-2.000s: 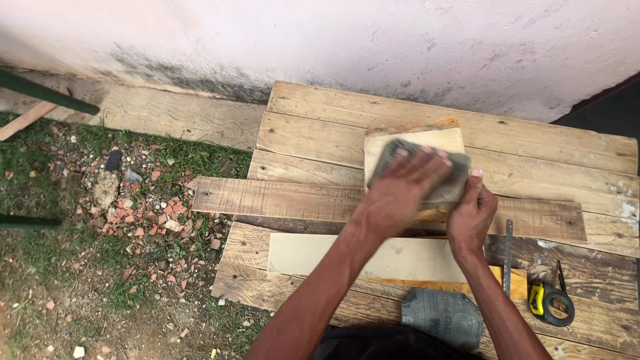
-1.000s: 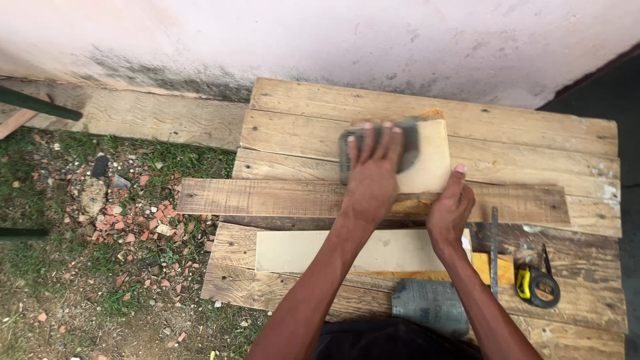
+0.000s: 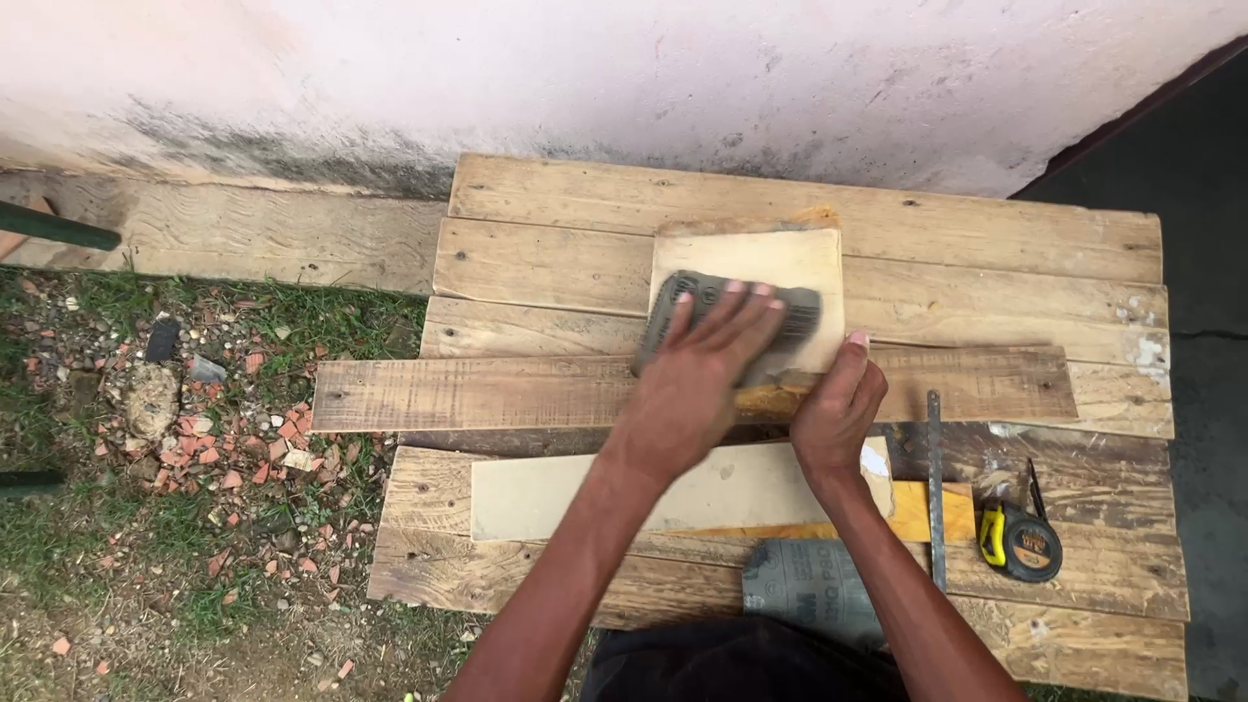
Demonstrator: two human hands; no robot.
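Note:
My left hand (image 3: 697, 380) lies with spread fingers on a grey sheet of sandpaper (image 3: 799, 317), pressing it flat on a pale, squarish wooden board (image 3: 746, 253). The hand is slightly blurred. At the board's lower right corner is my right hand (image 3: 843, 405), its thumb up along the edge and its fingers curled, partly hidden, gripping that corner. The board rests across a long narrow wooden plank (image 3: 478, 393) on a plank table. Nearer my body lies a pale rectangular strip (image 3: 556, 492), partly under my forearms.
On the plank table (image 3: 546, 200) are another sandpaper piece (image 3: 804, 590), a yellowish wood piece (image 3: 951, 507), a thin metal blade (image 3: 936, 487), a tape measure (image 3: 1024, 541) and a dark pointed tool (image 3: 1035, 487). A stained wall (image 3: 585, 88) stands behind; grass and rubble (image 3: 234, 458) lie left.
My left hand and the sandpaper have moved about over the board, from its upper left side a second ago to its lower part now. My right hand has stayed at the board's lower right corner.

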